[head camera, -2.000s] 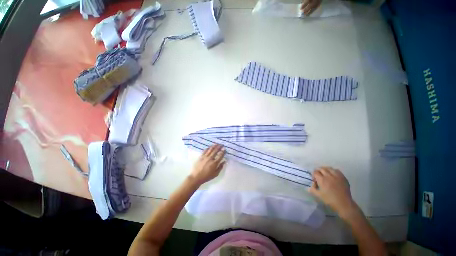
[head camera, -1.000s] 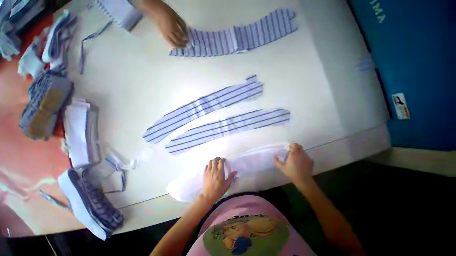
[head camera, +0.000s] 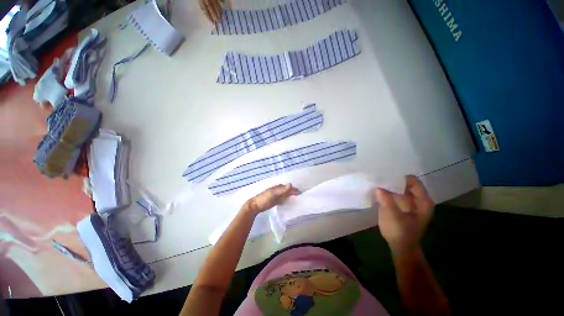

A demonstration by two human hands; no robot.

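White interlining strips (head camera: 337, 196) lie at the near table edge, the top one raised between my hands. My left hand (head camera: 272, 199) holds the strip near its left part, where an end hangs down. My right hand (head camera: 405, 213) is at the strip's right end, thumb and fingers around it; the exact grip is partly hidden. Just beyond lie two striped collar stand pieces, the nearer one (head camera: 309, 157) and the farther one (head camera: 232, 148), with stripes running lengthwise.
Two wider striped pieces (head camera: 263, 69) lie farther up, another person's hand (head camera: 212, 9) at the farther one. Bundles of cut pieces (head camera: 116, 256) line the left side. A blue HASHIMA machine (head camera: 457, 80) stands at the right. A small tool (head camera: 68, 251) lies lower left.
The top white strip has been lifted from the stack between my hands. My right hand has moved right. A second wider striped piece now shows at the top, with the other person's hand on it.
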